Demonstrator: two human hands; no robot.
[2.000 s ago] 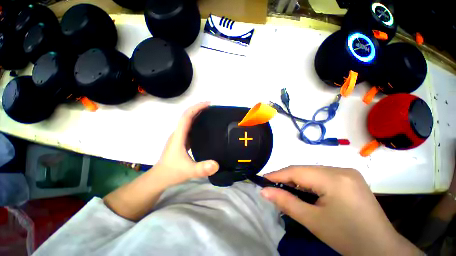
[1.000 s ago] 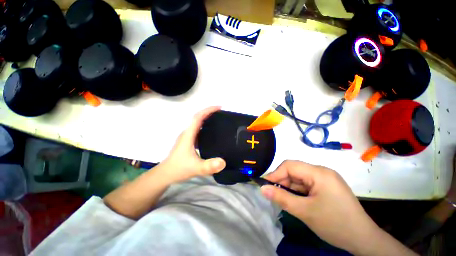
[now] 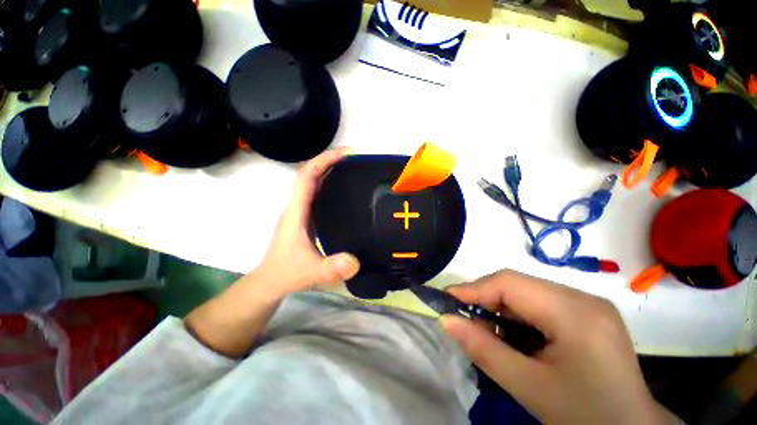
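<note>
My left hand point(image 3: 303, 245) holds a black Bluetooth speaker point(image 3: 357, 207) upright at the bench's front edge, its orange + and − facing up and an orange wrist strap point(image 3: 426, 168) at its top. A black port cover point(image 3: 367, 286) hangs open below the − mark. My right hand point(image 3: 506, 319) grips a slim dark pointed tool point(image 3: 444, 300) between thumb and fingers. Its tip is at the port area; whether it is inserted cannot be told. No blue indicator light shows on the speaker.
Several black speakers point(image 3: 282, 104) stand at the left. At the right are black speakers with lit rings point(image 3: 618, 112) and a red speaker point(image 3: 697, 236). A looped blue USB cable point(image 3: 558, 241) lies right of the held speaker. A printed card point(image 3: 417, 33) lies behind.
The blue light seen on the held speaker one second ago is gone. The tool has drawn back slightly, showing more of its pointed end. The view has shifted, moving the right-side items further right.
</note>
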